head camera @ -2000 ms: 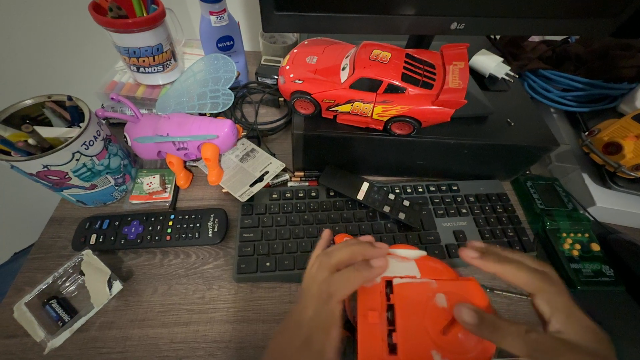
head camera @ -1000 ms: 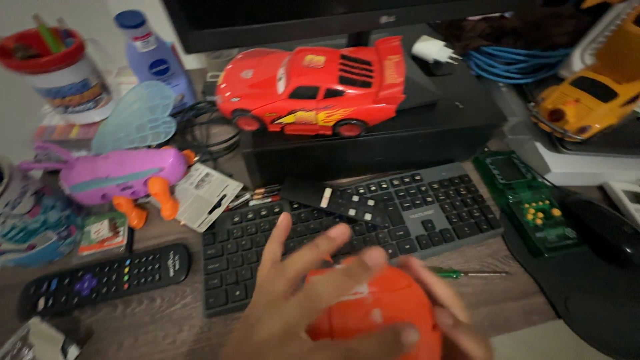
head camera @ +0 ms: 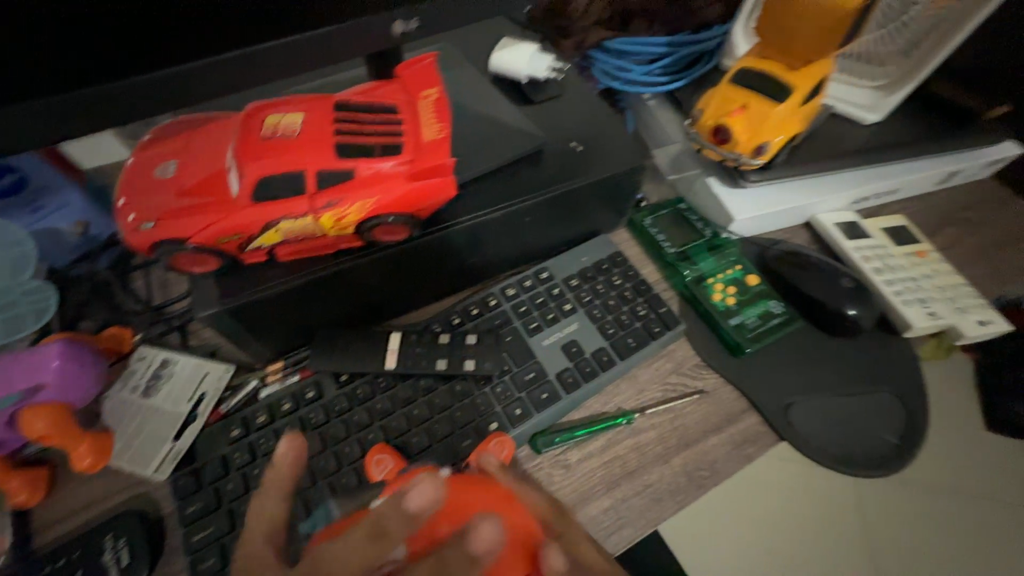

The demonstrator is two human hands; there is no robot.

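A rounded orange-red plastic toy (head camera: 480, 512) with two small rounded protrusions is at the bottom centre, in front of the black keyboard (head camera: 376, 416). My left hand (head camera: 360, 520) lies over its left side, with fingers spread across the top. Along its right side runs my right hand (head camera: 560, 520), mostly hidden behind the toy and cut by the frame edge; the two hands hold the toy between them. A screwdriver with a green handle (head camera: 584, 432) rests on the wooden desk right of the toy. Blur hides the toy's details.
A red toy car (head camera: 296, 176) stands on a black box (head camera: 416, 256). A black remote (head camera: 408, 352) lies across the keyboard. To the right are a green handheld game (head camera: 720, 280), a mouse (head camera: 820, 288), a mouse pad (head camera: 840, 408), white remotes (head camera: 912, 272) and a yellow toy car (head camera: 760, 104).
The view has swung right and closer. The toy's blocky side with slots faced up two seconds ago; now its rounded side and protrusions show. My left hand has come over the toy.
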